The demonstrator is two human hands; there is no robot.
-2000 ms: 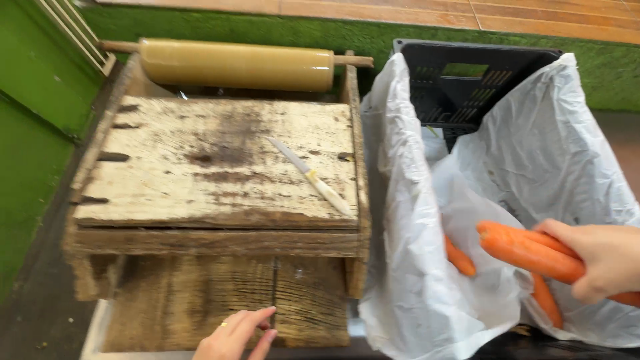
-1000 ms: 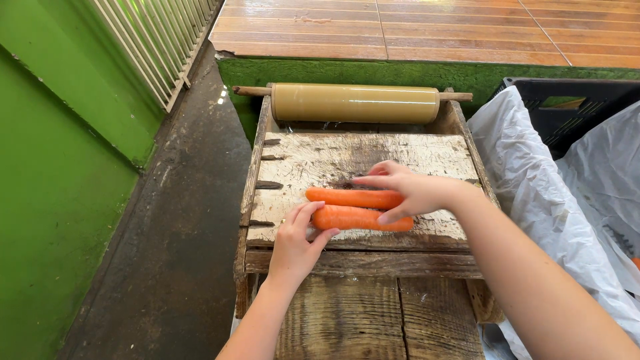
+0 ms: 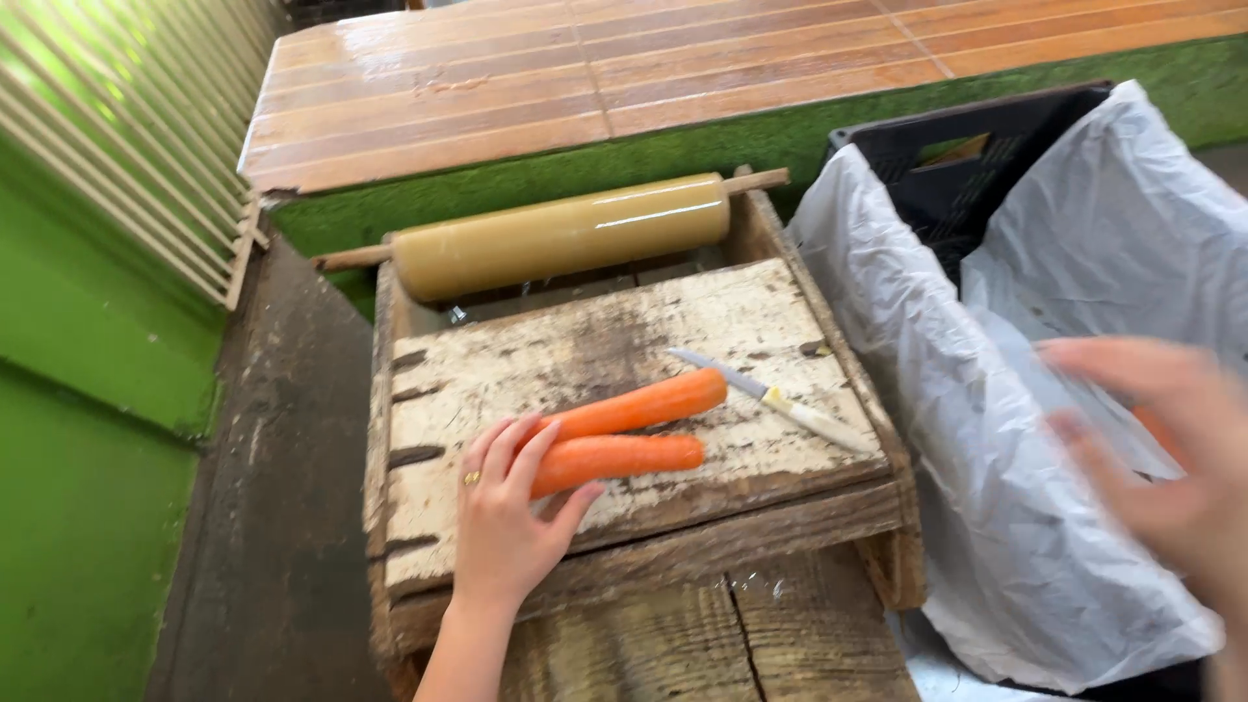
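Note:
Two orange carrots, an upper one [image 3: 643, 403] and a lower one [image 3: 624, 458], lie side by side on a worn wooden board [image 3: 487, 370]. My left hand [image 3: 512, 497], with a ring on one finger, rests over their left ends and holds them. Behind the carrots lies a small knife [image 3: 770, 398] with a pale handle. Blurred by motion, my right hand [image 3: 1150, 448] is over the crate lined with white plastic [image 3: 916, 390], its fingers apart and nothing seen in it. Part of another carrot [image 3: 1158, 434] shows in the crate behind that hand.
A roll of yellowish film [image 3: 565, 234] on a wooden rod spans the rear of the wooden stand. Beyond it is a tiled ledge [image 3: 487, 78] over a green wall. At the left stand a green panel [image 3: 97, 468] and a slatted metal gate [image 3: 127, 127].
Two carrots were between both hands on the board one second ago. My right hand has since let go and moved right to the crate; my left hand stays on them. The view has shifted.

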